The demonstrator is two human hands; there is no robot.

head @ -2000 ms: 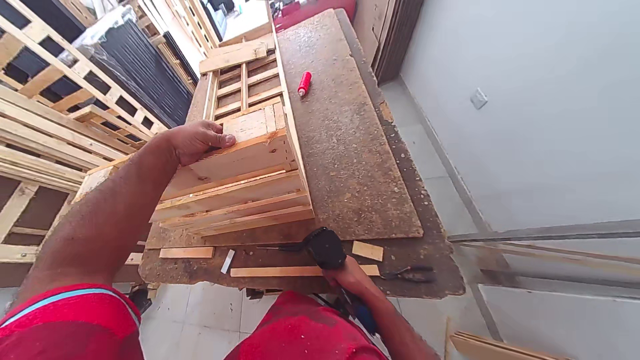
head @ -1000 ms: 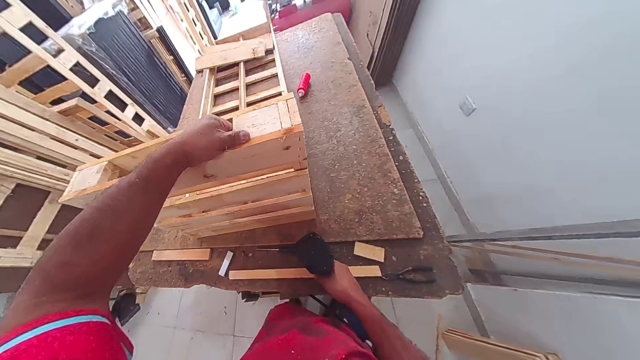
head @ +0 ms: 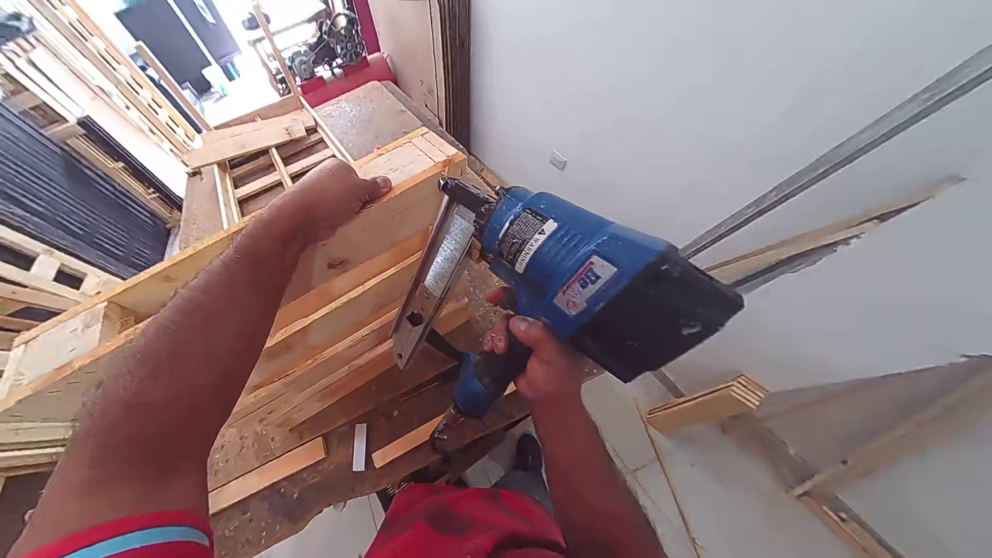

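My left hand (head: 337,194) grips the top edge of a wooden frame (head: 349,240), its thumb on the upper face near the corner. More pine frames (head: 341,341) lie below it on the particle-board workbench (head: 256,465). My right hand (head: 535,356) is closed round the handle of a blue and black pneumatic nailer (head: 573,256). The nailer's nose is at the right end of the top frame; whether it touches the wood I cannot tell. Its silver magazine, with a strip of fasteners, slants down beside the frames' ends.
Loose wood strips (head: 271,471) and a small white piece (head: 359,447) lie near the bench's front edge. Beyond the frames is a slatted frame with a board (head: 252,139) across it. A white wall (head: 682,116) rises on the right, with stacked boards (head: 709,403) low beside it.
My right hand has brought the nailer up from the bench's front edge to the frame's right end. My left hand stays on the frame. The view has shifted.
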